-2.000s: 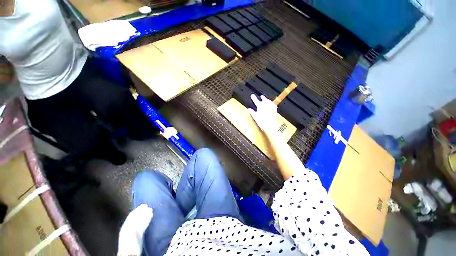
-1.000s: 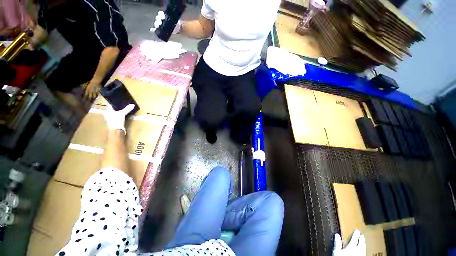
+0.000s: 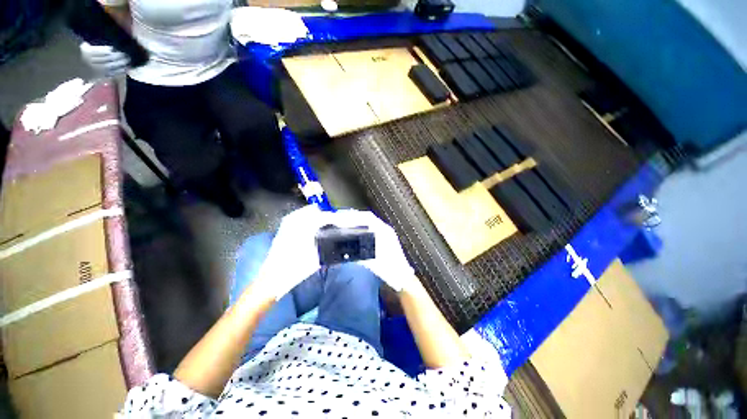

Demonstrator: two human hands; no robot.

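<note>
A black box part (image 3: 346,245) is held above my lap with its recessed end face towards me. My left hand (image 3: 288,250), in a white glove, grips it on the left side. My right hand (image 3: 383,250), in a white glove, grips it on the right side. The fingertips are partly hidden behind the part. A cardboard sheet (image 3: 463,221) lies on the wire mesh belt (image 3: 426,282), with rows of black parts (image 3: 524,188) on its far side.
Another cardboard sheet (image 3: 352,90) with black parts lies further back. The side bench (image 3: 61,278) is at left, and a cardboard stack (image 3: 610,352) at right. A person (image 3: 184,49) stands ahead, holding a dark part. Blue-wrapped frame (image 3: 532,315) edges the belt.
My left hand has brought the black part from the side bench to above my lap. My right hand has left the belt sheet and now holds the part too. The view has swung right.
</note>
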